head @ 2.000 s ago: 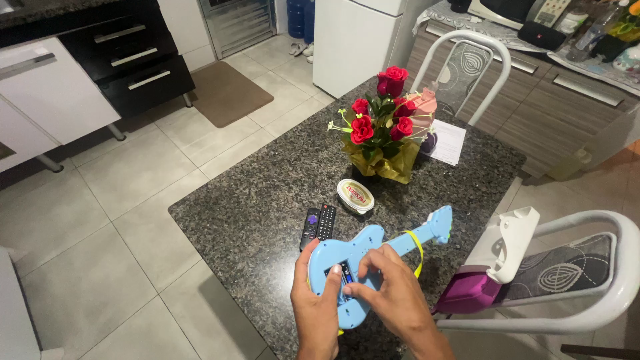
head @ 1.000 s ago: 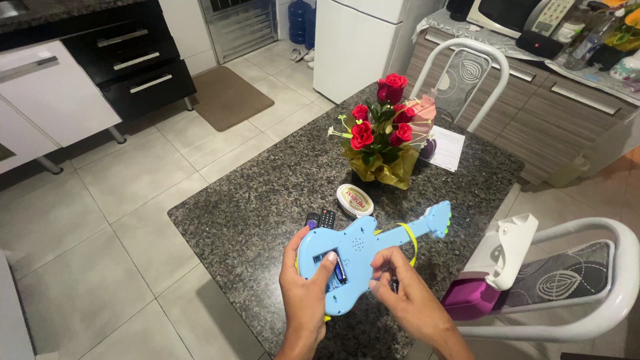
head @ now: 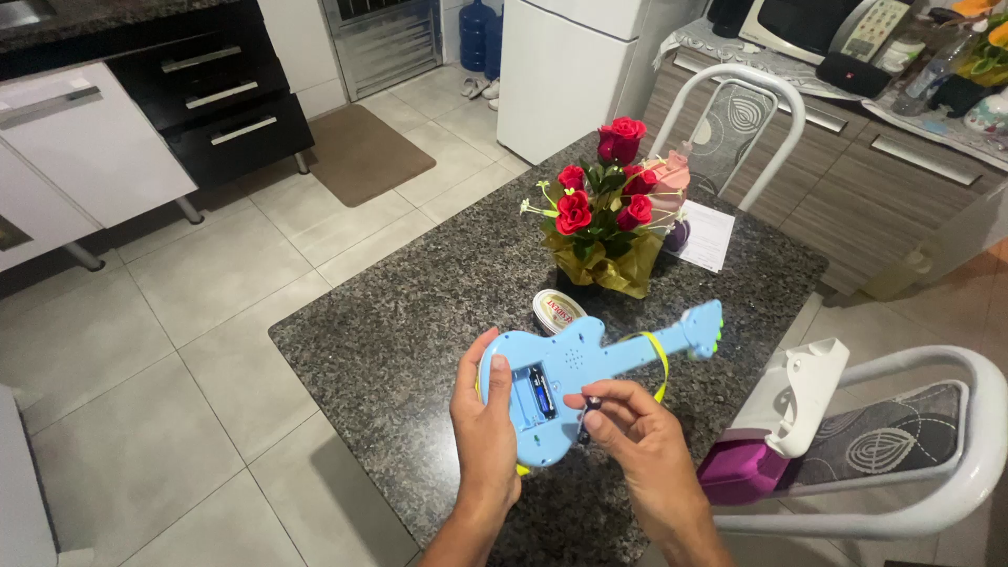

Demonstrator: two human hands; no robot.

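Observation:
A light blue plastic toy guitar [head: 575, 346] is held back side up over the granite table, its neck pointing to the upper right. My left hand [head: 490, 417] grips the left side of its body, thumb beside the uncovered battery compartment. One dark cylindrical battery [head: 542, 392] lies in that compartment. Between the thumb and fingers of my right hand [head: 634, 429] is another dark battery [head: 587, 420], just right of the compartment and partly hidden by the fingers. A yellow strap [head: 661, 366] loops around the guitar's neck.
Behind the guitar, an oval lidded tub [head: 557, 310] stands on the granite table [head: 409, 339]. Red artificial roses [head: 602, 213] in gold wrapping and a paper sheet [head: 707, 236] are farther back. A white chair [head: 929, 441] with a white and purple object on it is at the right.
My right hand has moved off the compartment to its right, and the battery between its fingers now shows. The guitar has shifted and hides the remote controls seen earlier on the table.

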